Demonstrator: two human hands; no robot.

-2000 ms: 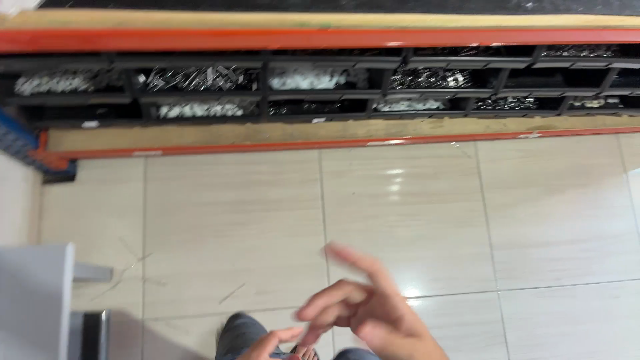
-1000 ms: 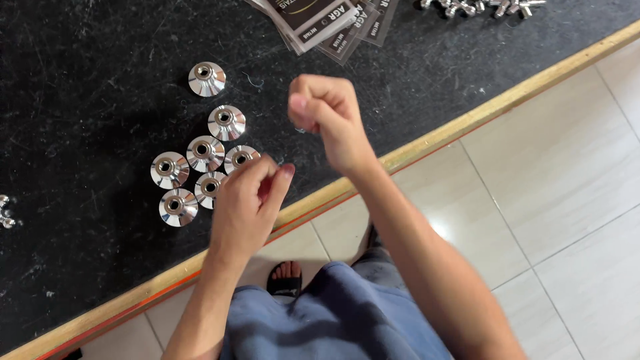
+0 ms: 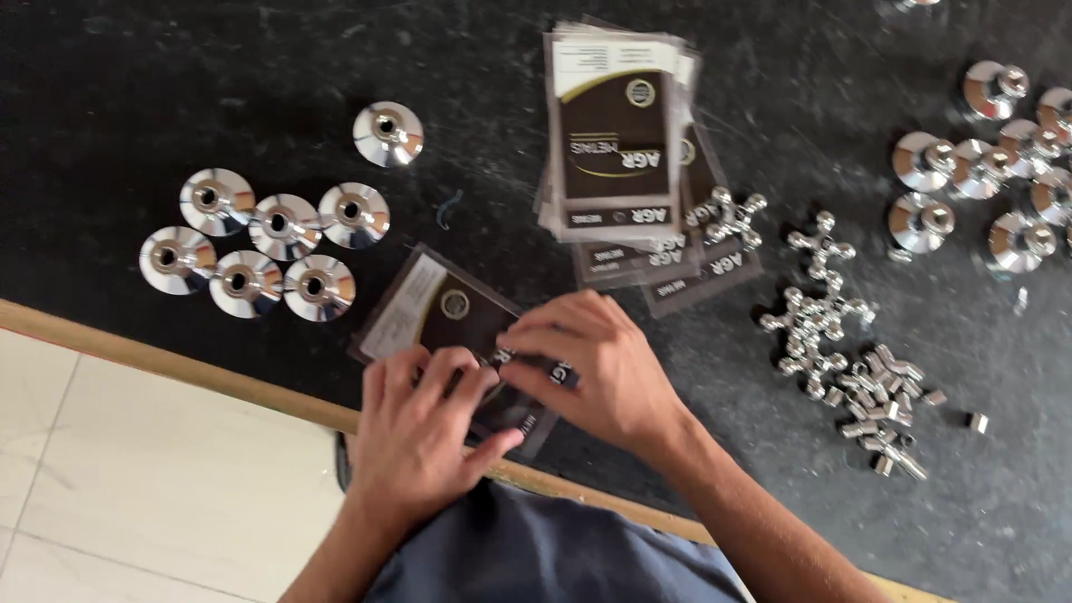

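A clear plastic packet with a dark printed card lies at the front edge of the black worktop, under both hands. My left hand rests over its lower part with fingers curled and thumb on the plastic. From the right, my right hand reaches onto the packet, its fingertips meeting those of my left hand; whether anything small is between them is hidden. Several chrome dome-shaped flanges with centre holes stand to the left. A stack of similar packets lies behind my right hand.
Chrome cross handles lie right of my right hand, one touching the packets. Beside them is a pile of small metal sleeves. More flanges with fittings stand at the far right. A wooden edge borders the worktop.
The view has swung from the shelf bins and floor to the worktop. My hands, apart a second ago, are now together on a packet at the front edge.
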